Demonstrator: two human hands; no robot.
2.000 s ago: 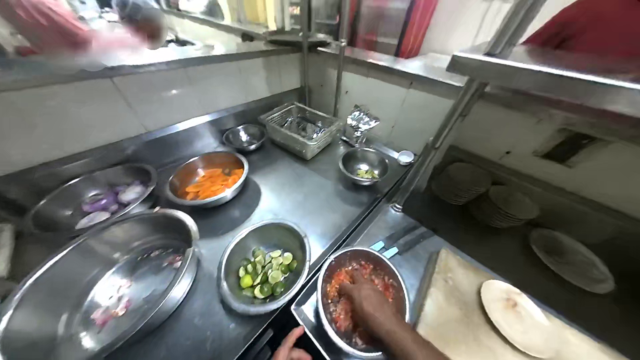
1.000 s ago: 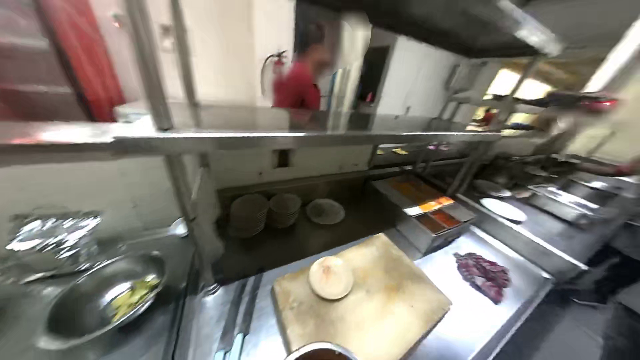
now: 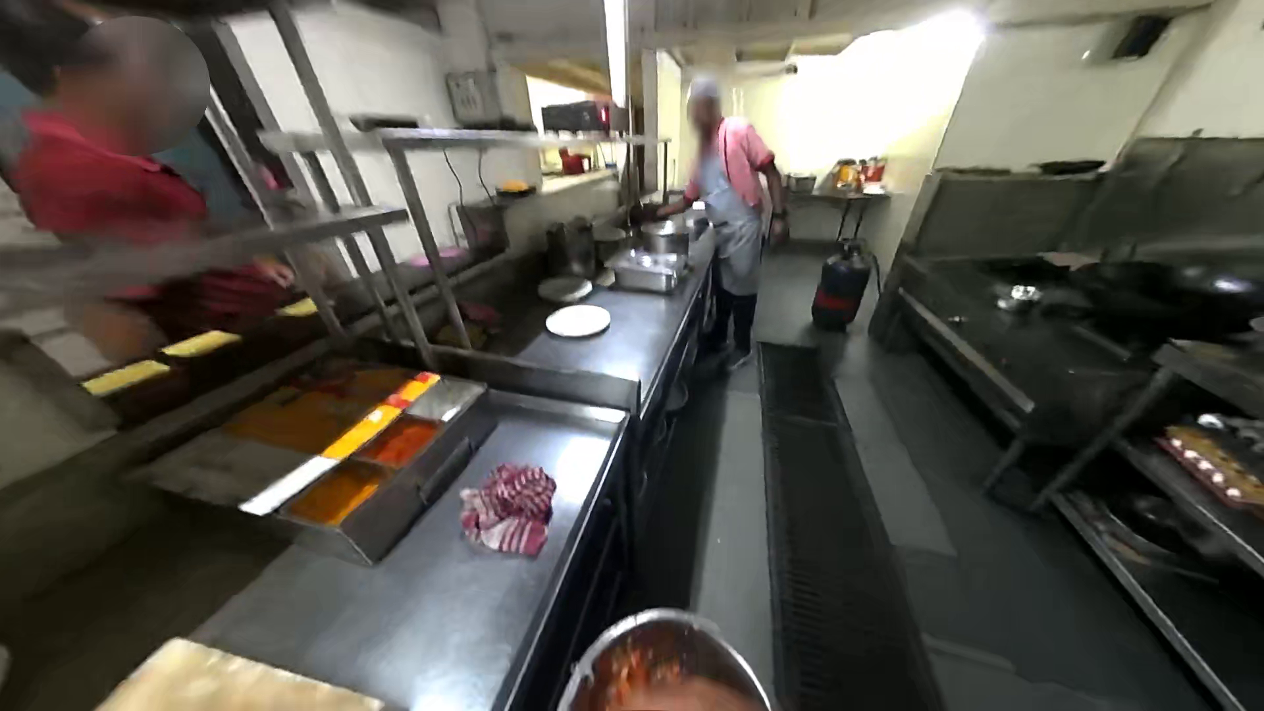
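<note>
At the bottom edge of the head view, a steel bowl (image 3: 736,664) holds a chopped red mixture (image 3: 642,671). Part of a hand (image 3: 691,695), blurred and cut off by the frame, shows at the bowl; which of my hands it is cannot be told, nor what its fingers do. The bowl is beside the steel counter's edge. A crumpled red and white striped cloth (image 3: 509,509) lies on the counter, and the corner of a pale cutting board (image 3: 227,681) shows at the lower left.
A steel container (image 3: 434,494) with orange and red sauces stands left of the cloth. Further along are a white plate (image 3: 578,320) and a steel tray (image 3: 647,270). A person in an apron (image 3: 733,212) stands in the aisle near a gas cylinder (image 3: 842,286). Another person (image 3: 109,207) is at left. Stoves line the right.
The view has swung far right, from the bowls of vegetables to the aisle. The bowl of red mixture, between counter and cutting board two seconds ago, is now beside the counter's edge.
</note>
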